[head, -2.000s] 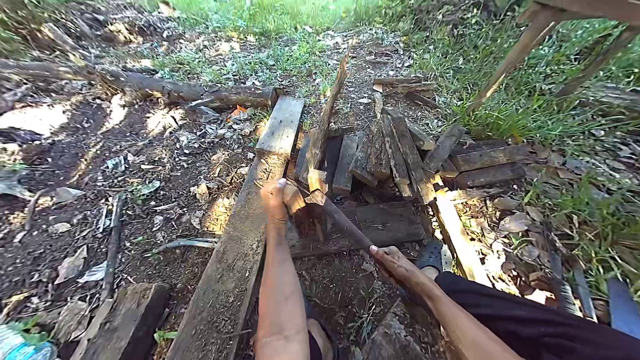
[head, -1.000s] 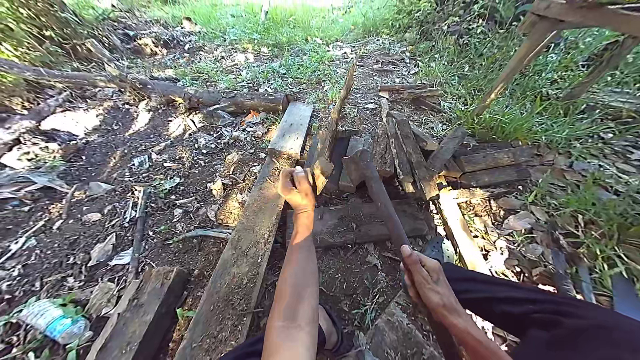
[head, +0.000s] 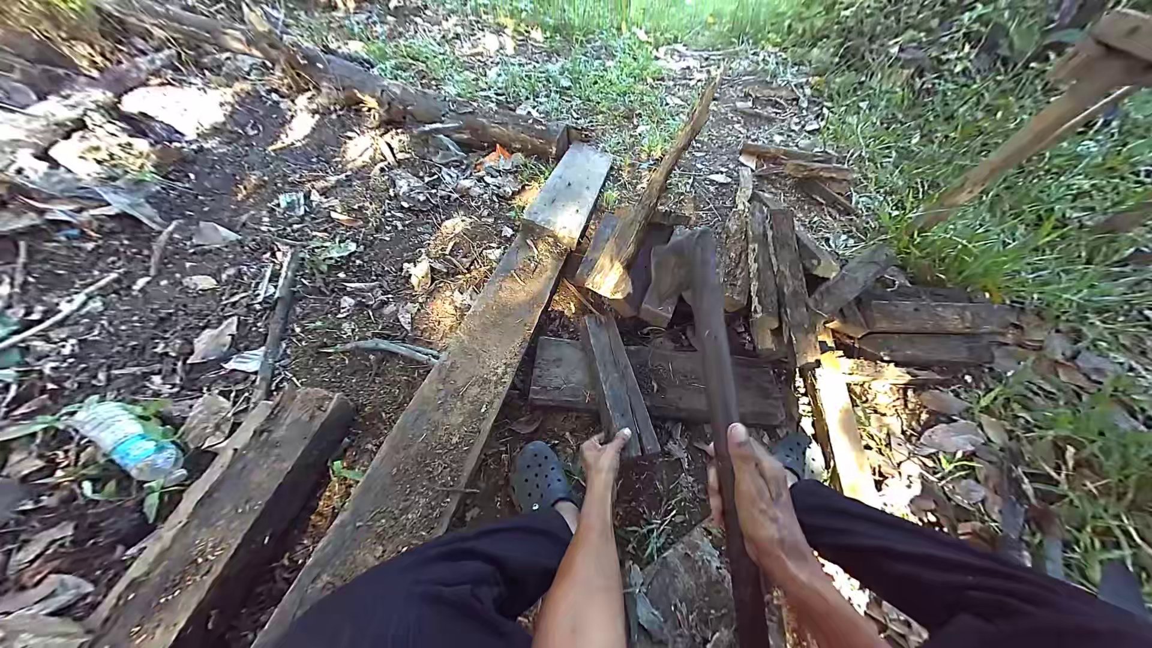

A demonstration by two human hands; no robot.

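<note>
My left hand (head: 605,454) holds the near end of a short split wood piece (head: 616,382), which lies across a thick wooden block (head: 702,382) on the ground. To its right, my right hand (head: 751,486) is closed around the handle of a long dark tool (head: 714,342), perhaps an axe or a machete. The tool stands nearly upright in view, its head end near the wood pile. Just beyond the block, a long split stick (head: 661,189) with a pale cut end leans over other pieces.
A long plank (head: 468,369) runs along my left side. Farther left lie a thick timber (head: 234,513) and a plastic bottle (head: 130,441). Split wood (head: 936,319) is heaped at right, near a slanting wooden post (head: 1026,148). My clog-covered foot (head: 540,477) is beside the plank.
My left hand has come down and back toward me and now grips the short wood piece. The tool, slanting toward the left hand two seconds ago, now stands more upright.
</note>
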